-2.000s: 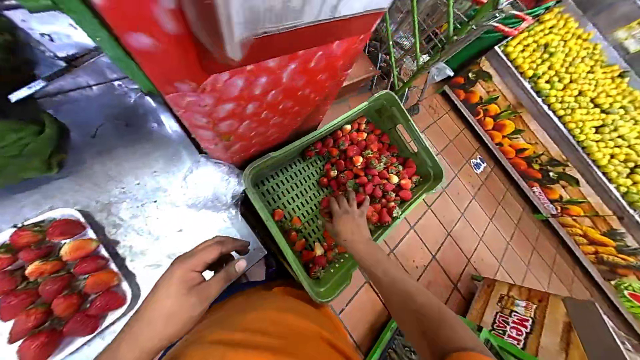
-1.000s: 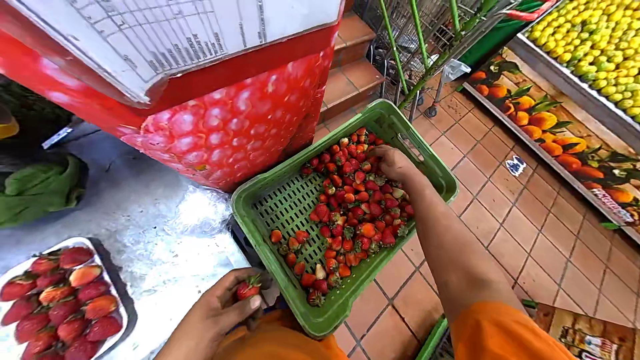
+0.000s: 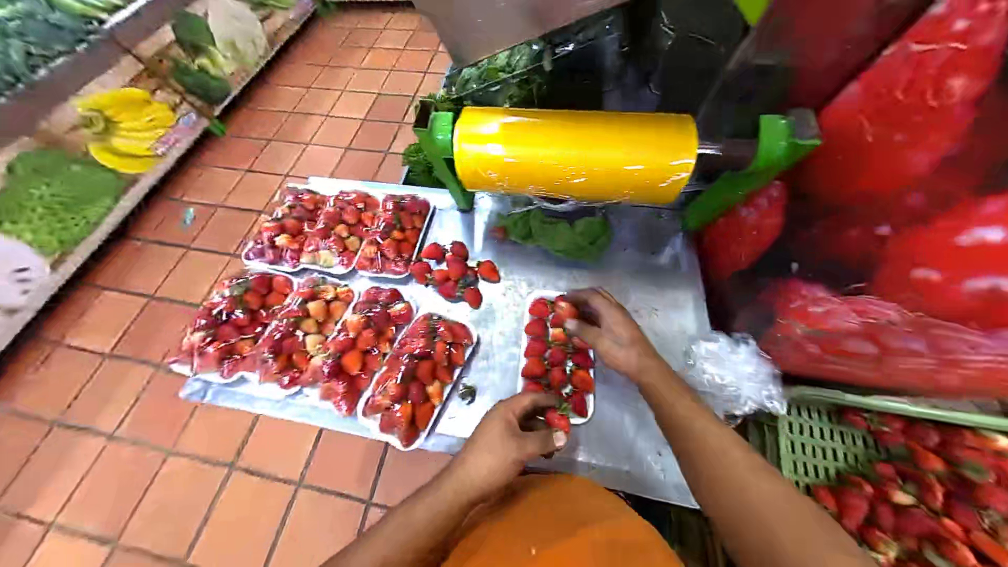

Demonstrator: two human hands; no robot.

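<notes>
A white foam tray (image 3: pixel 592 416) filled with rows of strawberries lies on the metal table. My left hand (image 3: pixel 512 433) is at its near end, with a strawberry (image 3: pixel 557 420) between thumb and fingers. At the far right corner, my right hand (image 3: pixel 614 335) has its fingers over the berries; whether it grips one cannot be told. Loose strawberries (image 3: pixel 454 270) form a small pile left of the tray. Several film-wrapped strawberry trays (image 3: pixel 421 378) stand in two rows farther left. Part of a green plastic crate (image 3: pixel 819 445) of strawberries shows at the lower right.
A yellow roll of wrapping film (image 3: pixel 575 153) sits on a green holder across the back of the metal table (image 3: pixel 646 457). Green leaves (image 3: pixel 563 235) lie beneath it. Crumpled clear film (image 3: pixel 734 374) is at the right edge. Tiled floor (image 3: pixel 197 457) and a produce display (image 3: pixel 157 142) are to the left.
The view has swung from the crate to the table. My right hand, earlier in the crate, is now at the open tray. My left hand, earlier beside the crate, is also at that tray.
</notes>
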